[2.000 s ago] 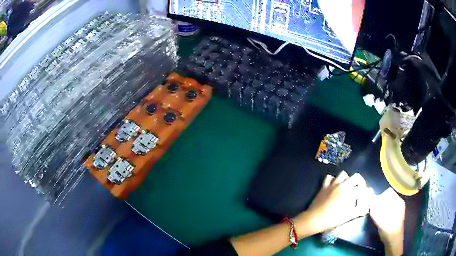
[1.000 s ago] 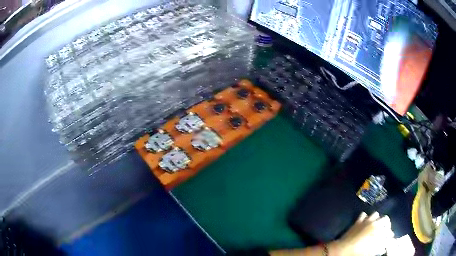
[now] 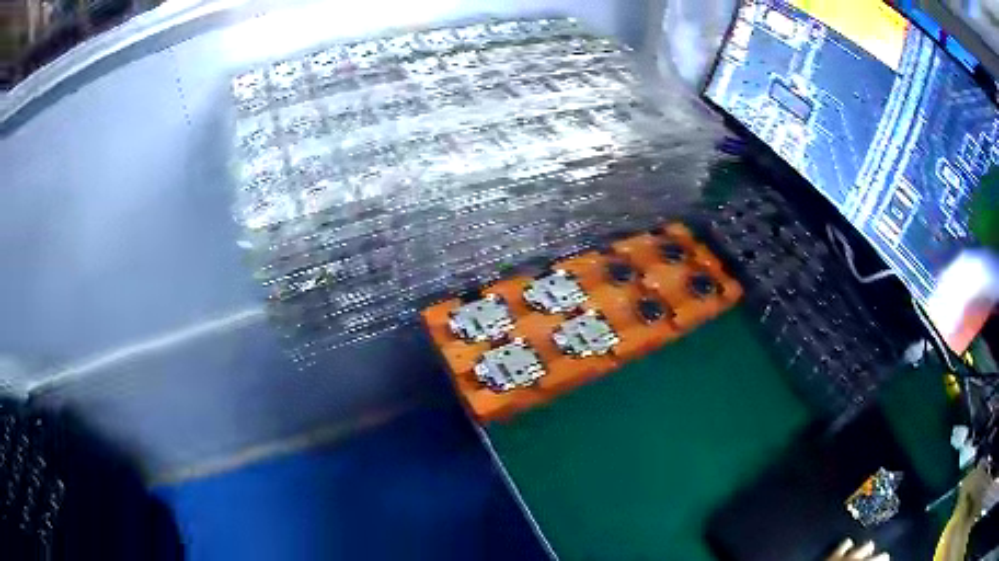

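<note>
The fingertips of my left hand just show at the bottom edge on the right; the rest is cut off, and what they hold cannot be seen. My right hand is out of the picture. A small pile of loose circuit boards lies on the black base plate just above the fingertips. Left of the base, an orange fixture lies on the green mat, with several silvery boards at its left end and several round black recesses open at its right end.
A tall stack of clear blister trays stands behind the fixture. A black blister tray lies below the monitor, which shows a magnified board. Part of the cream-yellow ring light shows at lower right. Blue floor lies beyond the mat edge.
The view has swung left, so the fixture, tray stack and monitor sit further right and lower. My left hand has slid mostly out at the bottom, and my right hand has left the picture.
</note>
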